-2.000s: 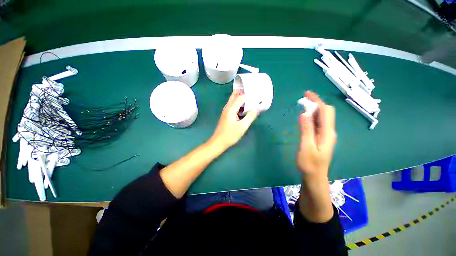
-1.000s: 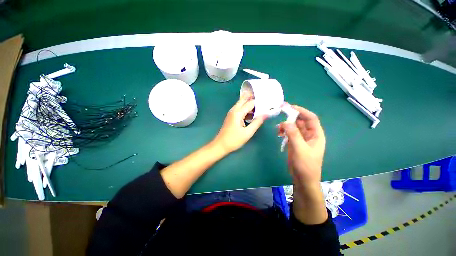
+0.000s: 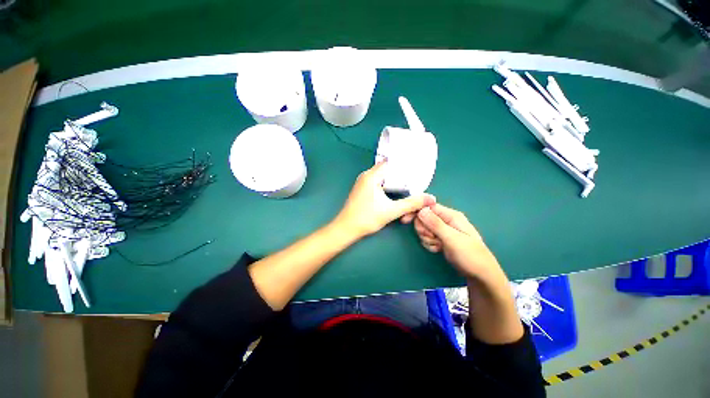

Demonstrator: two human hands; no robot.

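Note:
A white round housing [image 3: 411,162] is held on its side above the bench, its open end facing left. My left hand [image 3: 374,204] grips it from below left. A white arm [image 3: 411,115] sticks up from its far side, and a thin black wire [image 3: 352,143] runs out to its left. My right hand [image 3: 448,232] is at the housing's near side with fingertips pinched together, touching my left fingertips. Whatever lies between the right fingertips is hidden.
Three white housings [image 3: 268,161] stand behind and left. Wired white arms [image 3: 74,194] lie piled at left, plain white arms [image 3: 549,124] at right. A blue bin [image 3: 562,315] with white parts is below the bench edge, a blue stool [image 3: 666,272] at right, cardboard [image 3: 15,140] at left.
My right hand has moved from beside the housing to its near side, and the small white piece it held no longer shows. The housing has turned, with its far arm now pointing more upright.

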